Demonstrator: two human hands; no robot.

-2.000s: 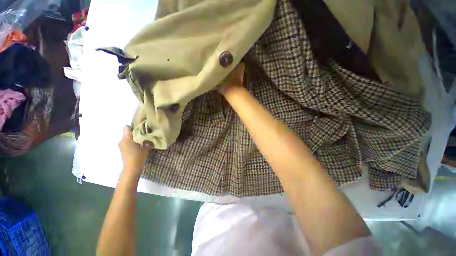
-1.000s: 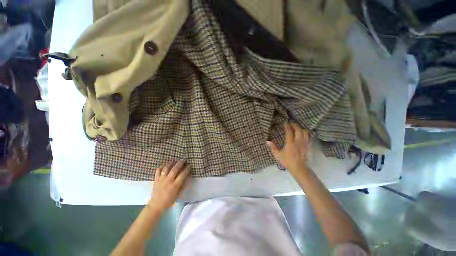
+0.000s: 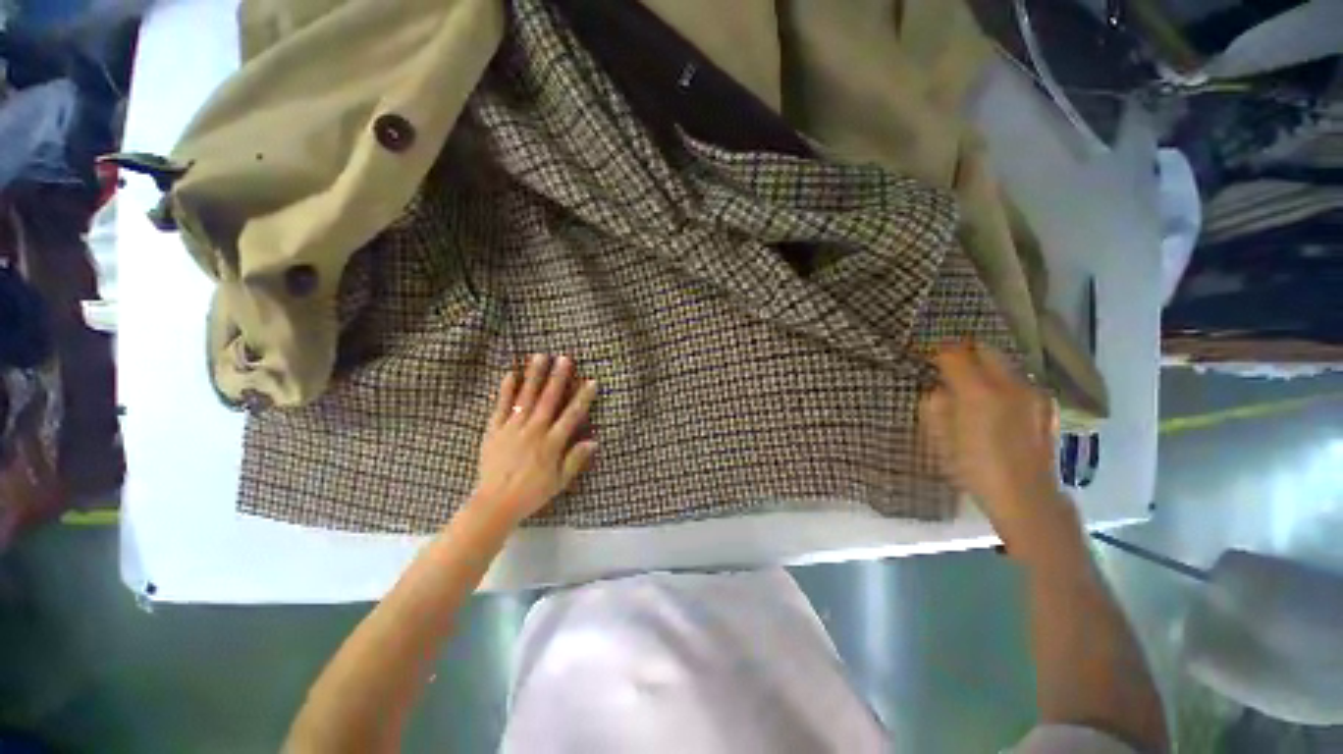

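Note:
The brown checked cloth (image 3: 692, 383) lies spread along the near edge of the table. My left hand (image 3: 533, 442) lies flat on it with fingers apart, left of the middle. My right hand (image 3: 990, 427) is at the right end of the check, blurred, with the fingers bent at the cloth; whether it grips cannot be told. A tan sleeve with dark buttons (image 3: 302, 192) lies bunched over the check at left. A dark band (image 3: 685, 74) crosses beyond the check. Dark scissor loops (image 3: 1080, 460) show right of my right hand, partly hidden.
More tan cloth (image 3: 869, 81) is heaped at the far side. The white table (image 3: 177, 501) has its near edge just before my body. Piled clothes and bags stand at both sides. A grey rounded object (image 3: 1267, 633) is at lower right on the green floor.
The sleeve was let go at left. The check is now smoother and flatter along the near edge. My left hand has moved up onto the cloth, and my right hand further right.

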